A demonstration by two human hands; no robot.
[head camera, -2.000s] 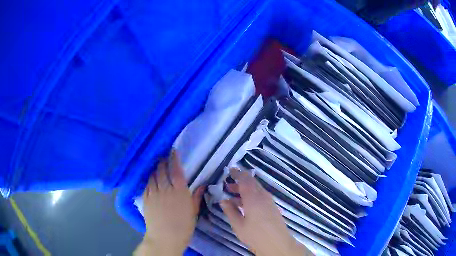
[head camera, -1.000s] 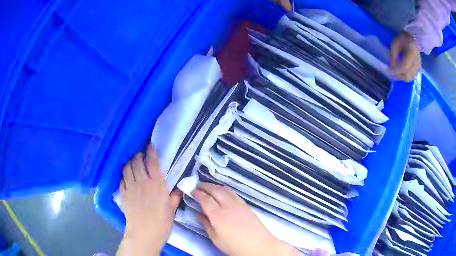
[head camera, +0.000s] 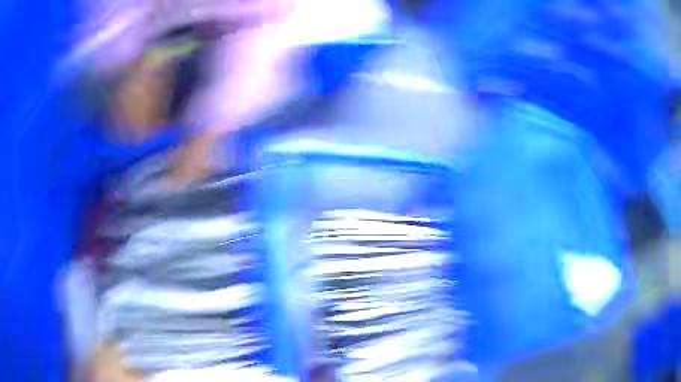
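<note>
The whole view is blurred by motion. A row of panels in white sleeves [head camera: 179,298] stands in a blue tote, left of a pale blue tote wall [head camera: 282,283]. A second row of sleeved panels [head camera: 384,291] stands in the tote to the right of that wall. A small skin-coloured patch, seemingly my left hand [head camera: 113,365], is cut off by the bottom edge at the left of the first row. Its fingers and any hold are not readable. I cannot make out my right hand.
Another person's pink sleeve [head camera: 246,67] reaches over the back of the left tote, with a blurred hand [head camera: 194,157] at the row's far end. A light-blue rounded surface [head camera: 530,224] is on the right. Grey floor [head camera: 567,358] shows at the lower right.
The view has swung to the right and blurred. The second tote is now near the middle. My hands have slid towards the bottom edge, the right one out of sight. More pink sleeve shows.
</note>
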